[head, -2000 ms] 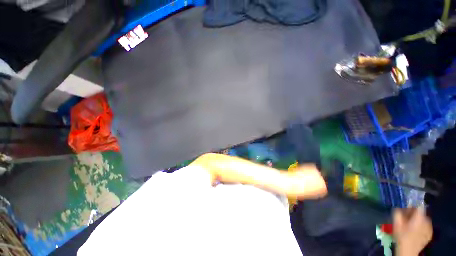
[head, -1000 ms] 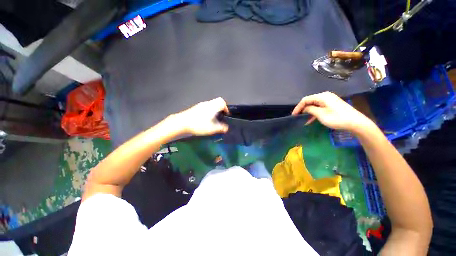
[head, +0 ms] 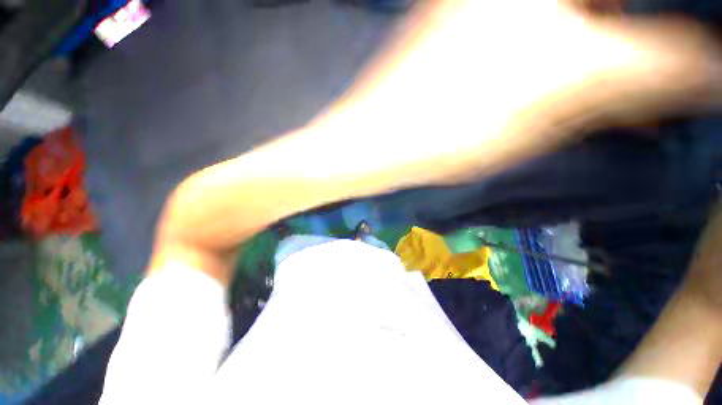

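Observation:
My left arm reaches across the picture from lower left to upper right, close to the camera. My left hand (head: 625, 67) is blurred and overexposed at the upper right; its fingers and anything in them cannot be made out. Only my right forearm shows at the lower right edge; the right hand is out of the picture. Dark cloth, probably the trousers (head: 554, 178), spreads below my left forearm on the right. The grey-covered pressing table (head: 198, 95) lies behind the arm. The iron does not show.
A pink-white card (head: 123, 22) lies at the table's far left edge. A red-orange bag (head: 57, 186) is at left. Below right are a yellow cloth (head: 443, 257), a blue crate (head: 546, 265), a red scrap (head: 545, 317) and a dark pile (head: 483, 324) on the green floor.
My left hand has moved from the table's front edge to the upper right. My right hand has left the picture. The dark cloth has shifted right, and the view has turned.

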